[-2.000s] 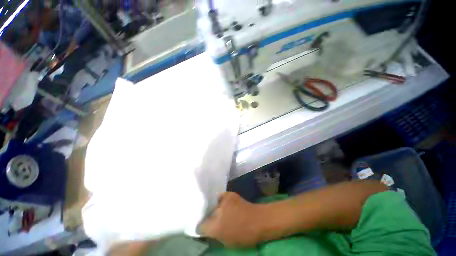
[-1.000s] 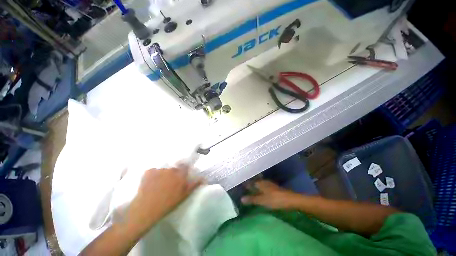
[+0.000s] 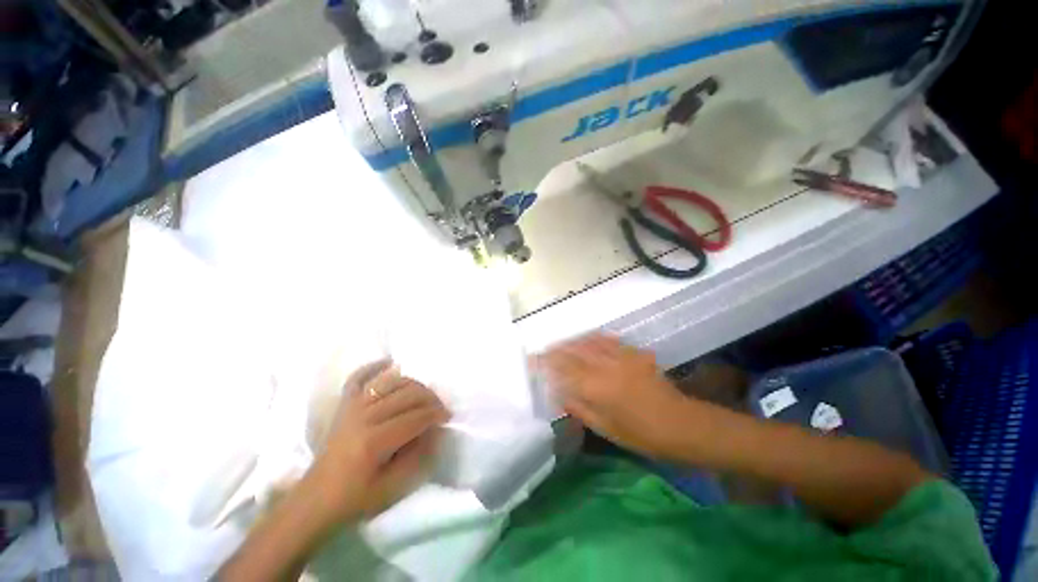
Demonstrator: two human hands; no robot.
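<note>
A bright, overexposed white cloth [image 3: 285, 307] spreads over the table left of and below the needle, and hangs over the front edge. My left hand [image 3: 381, 426] has bent fingers gripping a fold of the cloth. My right hand [image 3: 598, 387] is blurred at the cloth's right edge, by the table's front edge; whether it pinches the cloth is unclear. The presser foot area [image 3: 492, 252] of the white and blue Jack sewing machine [image 3: 637, 108] is lit yellowish, with the cloth close to it. Overexposure hides whether the cloth lies under the foot.
Red-and-black-handled scissors [image 3: 681, 233] lie under the machine arm. A small red-handled tool [image 3: 845, 188] lies farther right. A grey-blue bin [image 3: 871, 392] with white labels and a blue basket [image 3: 990, 421] stand below right. Brown cardboard [image 3: 91, 330] edges the table's left side.
My right hand has moved from below the table edge up to the cloth's right edge. The cloth now reaches farther right below the needle. My left hand stays on the cloth, slightly shifted.
</note>
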